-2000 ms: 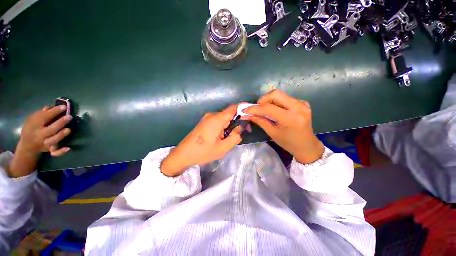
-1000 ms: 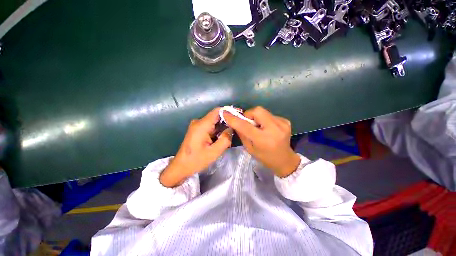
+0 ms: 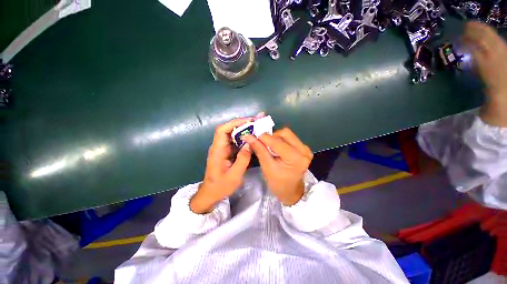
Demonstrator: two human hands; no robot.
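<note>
A small dark square unit (image 3: 243, 133) with a pale rim and a green patch on its face is held in my left hand (image 3: 222, 161), above the table's near edge. My right hand (image 3: 284, 161) pinches a folded white cloth (image 3: 263, 127) against the right side of the unit. The fingers of both hands nearly touch and hide the unit's lower part. No clip shows on the unit.
A glass bottle with a metallic top (image 3: 232, 58) stands ahead, by a white sheet (image 3: 243, 16). A large pile of silver and black clips (image 3: 344, 25) lies upper right. Clamped units (image 3: 422, 60) lie nearer. Another person's hand (image 3: 485, 52) is at far right, blurred.
The unit's face with its green patch now shows between my hands. Another person's hand has come in at right, and a second clamped unit lies there. The hand at far left is gone.
</note>
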